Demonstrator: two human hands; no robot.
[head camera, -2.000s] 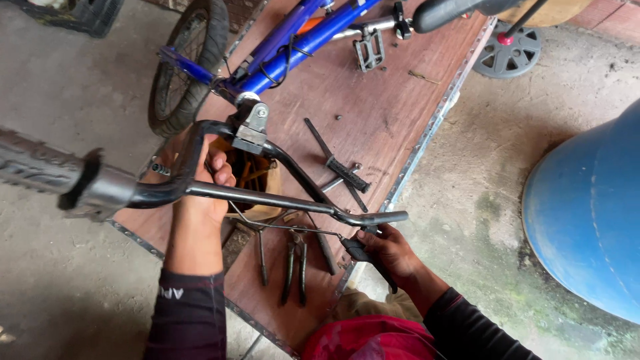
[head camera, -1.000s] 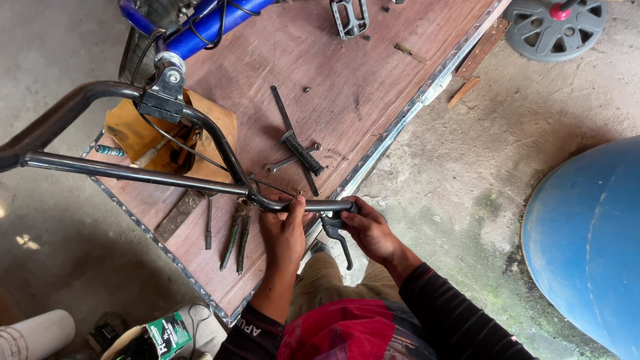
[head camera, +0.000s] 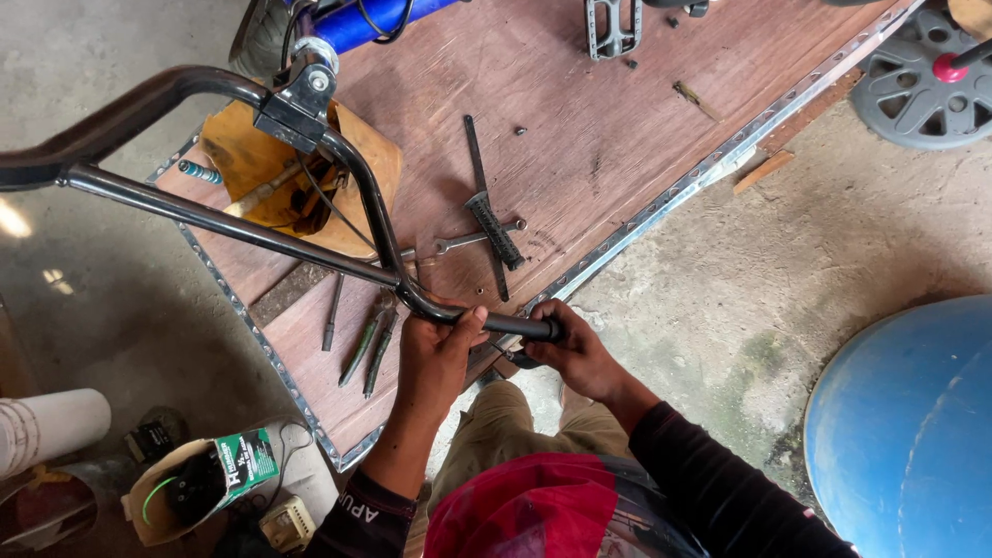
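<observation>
A black bicycle handlebar (head camera: 232, 230) is clamped in a stem (head camera: 298, 105) on a blue bicycle frame (head camera: 376, 23). My left hand (head camera: 440, 349) grips the bar close to its right end, thumb on top. At that end my right hand (head camera: 570, 349) closes around a black brake lever (head camera: 523, 359), whose clamp sits at the bar's tip; the fingers hide part of it. Beyond my hands, a black rubber handlebar grip (head camera: 496, 231) lies across a flat metal strip (head camera: 474, 151) and a wrench (head camera: 465, 240). Pliers (head camera: 370, 349) lie left of my left hand.
An open yellow-brown bag (head camera: 364, 174) of tools stands on the wooden board (head camera: 558, 170), which has a metal edging. A pedal (head camera: 612, 27) is above. A blue rounded container (head camera: 914, 426) stands at right, a grey weight plate (head camera: 926, 85) at upper right, an open carton (head camera: 182, 480) at lower left.
My left hand has moved from the bar near the stem to the bar's right end. The brake lever, earlier held below the bar, is now at the bar's tip. The view has shifted.
</observation>
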